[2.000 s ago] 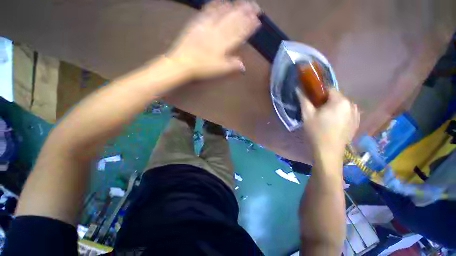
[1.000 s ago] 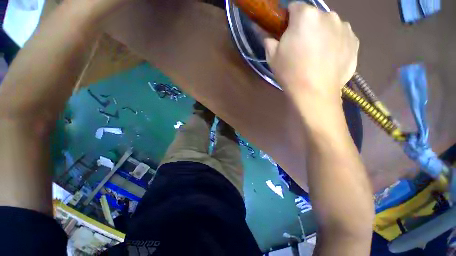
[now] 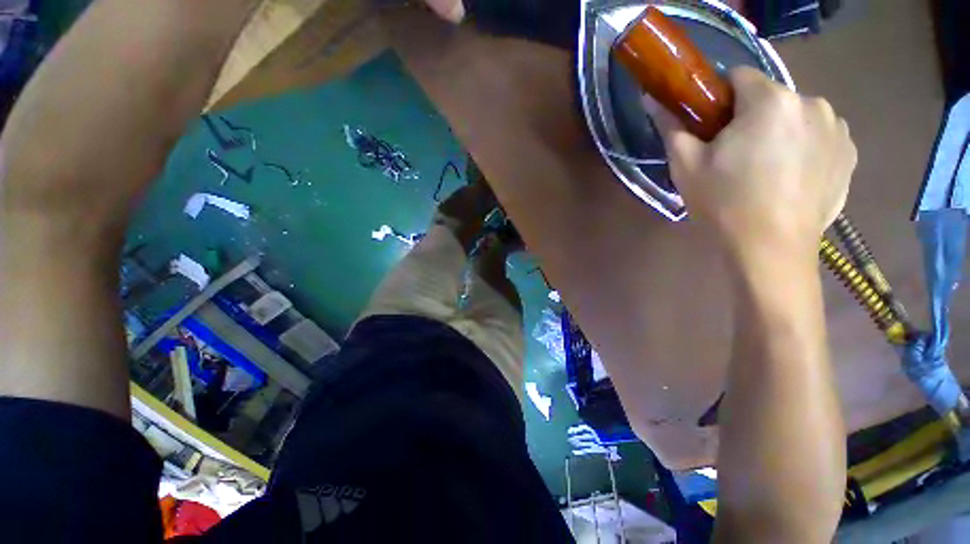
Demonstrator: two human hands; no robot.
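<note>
The steam iron (image 3: 676, 70) stands at the top centre-right on the brown table cover (image 3: 638, 308). My right hand (image 3: 761, 149) is closed on its orange-brown handle. A black strip (image 3: 521, 17) lies at the top edge, just left of the iron, and is cut off by the frame. My left arm reaches up the left side. Only a fingertip of my left hand (image 3: 447, 9) shows at the top edge, near the black strip; the rest is out of the picture, so its grip cannot be seen.
A yellow-brown hose (image 3: 864, 285) runs from the iron to a light blue cloth tie (image 3: 934, 367) at right. Dark and pale pieces (image 3: 945, 159) lie at the right edge, with dark ones (image 3: 785, 15) at the top right. Cardboard (image 3: 287, 48) is at upper left. Scraps litter the green floor (image 3: 319, 228).
The view has shifted. Compared with the first frame, the iron and my right hand appear higher and further right. My left hand has gone mostly out at the top. More pieces show at right.
</note>
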